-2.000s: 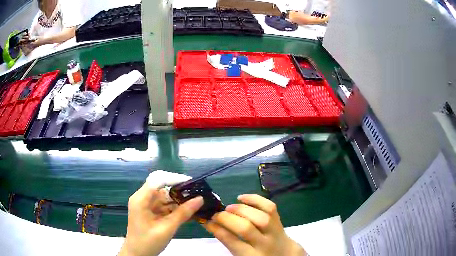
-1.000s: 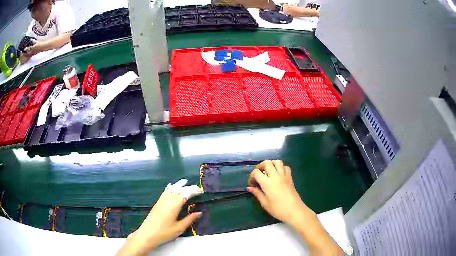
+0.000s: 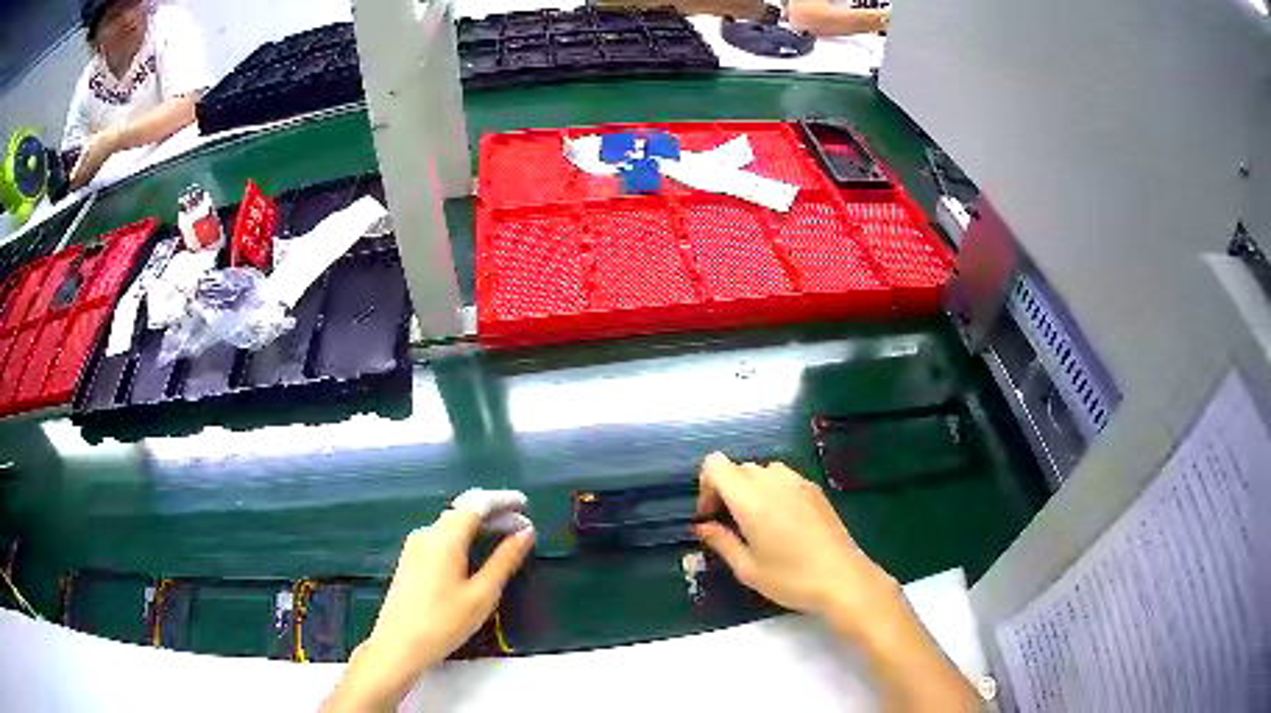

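Note:
A thin black phone middle frame (image 3: 634, 514) is over the green belt in front of me, tilted so that it looks narrow. My right hand (image 3: 783, 535), bare, pinches its right end between thumb and fingers. My left hand (image 3: 443, 574), with white finger cots, is left of it, thumb and fingertips close together; whether they pinch anything is unclear. A second frame (image 3: 599, 602) lies nearer, along the white mat, with an orange strip at its left end partly behind my left hand and silver-white patches towards its right.
More frames (image 3: 223, 617) lie in a row at the near left; another (image 3: 895, 449) lies at the right. Beyond are a red tray (image 3: 558, 332) with white strips, a black tray (image 3: 349, 327) with a plastic bag, and a grey post (image 3: 416, 167). A grey panel with a printed sheet (image 3: 1150, 571) stands right. A person sits opposite.
The far frame held by my right hand has tipped from flat to narrow-looking. My left hand has drawn slightly left and its thumb has closed towards the fingers. Another frame now shows at the right.

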